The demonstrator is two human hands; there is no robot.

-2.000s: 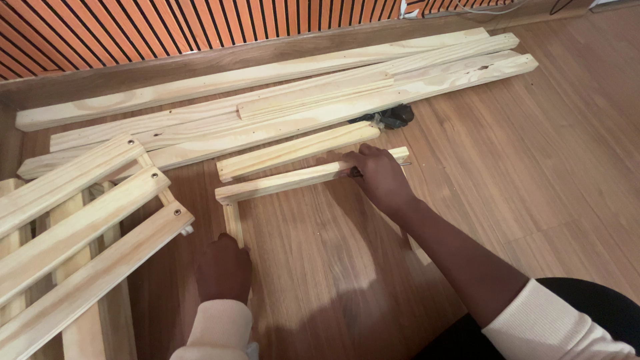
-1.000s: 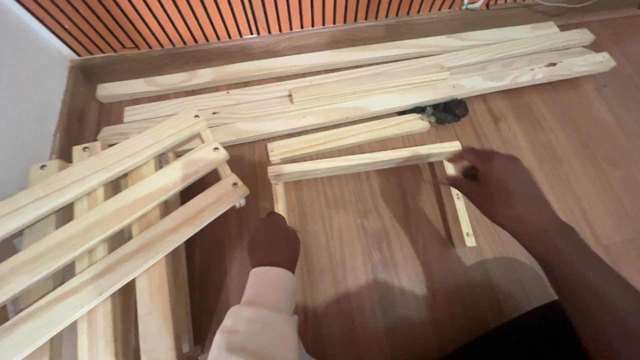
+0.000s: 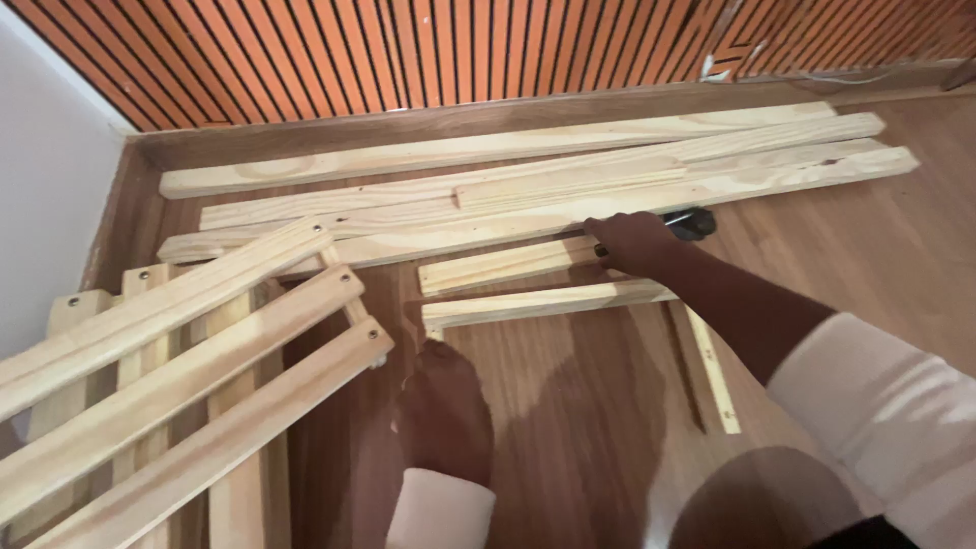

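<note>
My left hand (image 3: 446,408) is closed around a short wooden piece at the left end of a pine rail (image 3: 541,303); most of that piece is hidden under the hand. From the rail's right end a thin drilled strip (image 3: 714,370) runs toward me. My right hand (image 3: 637,242) is over the right end of a loose short pine piece (image 3: 503,265), with a small dark tip showing between its fingers; what it grips is not clear. Just beyond that hand lies a black bag-like bundle (image 3: 695,223) on the floor.
Several long pine boards (image 3: 488,149) lie along the baseboard under an orange slatted wall panel (image 3: 473,53). At the left, slatted wooden assemblies (image 3: 252,374) with screw heads overlap each other near the white wall (image 3: 53,152).
My right hand has left the right corner of the rail and moved up and left to the loose short piece near the black bundle. My left hand stays at the rail's left end.
</note>
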